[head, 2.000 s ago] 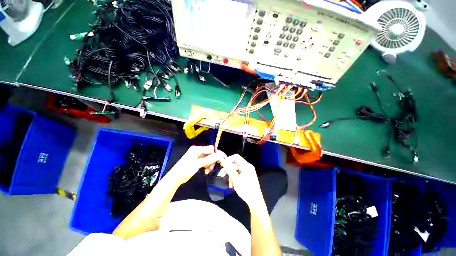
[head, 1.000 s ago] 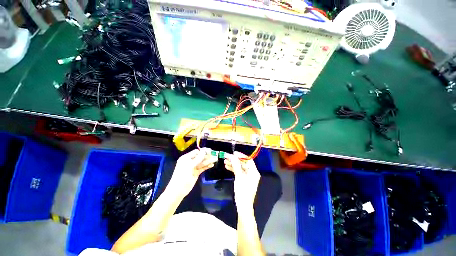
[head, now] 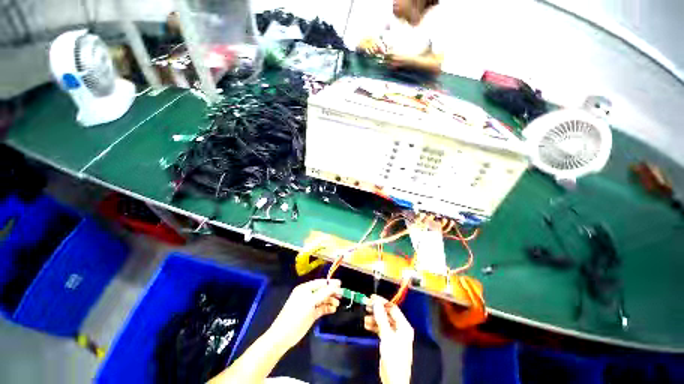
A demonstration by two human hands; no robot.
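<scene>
My left hand [head: 313,300] and my right hand [head: 387,321] are held close together below the bench edge. Between their fingertips is a small green connector [head: 354,296], each hand pinching one end. Orange and red test leads [head: 390,234] loop from the front of the cream cable tester [head: 416,161] down toward both hands. The orange-yellow fixture strip [head: 367,259] lies along the bench edge just above the hands. Whether a black cord hangs from the connector is too blurred to tell.
A large black cable pile [head: 251,139] lies left of the tester, a small cable group [head: 598,262] right. White fans [head: 568,144] stand at both sides. Blue bins [head: 180,315] sit below the bench. A person [head: 409,41] is behind the bench.
The view has tilted up and left, bringing the person into view. My hands earlier met closely, then drew slightly apart, showing green pieces; they still hold green between them.
</scene>
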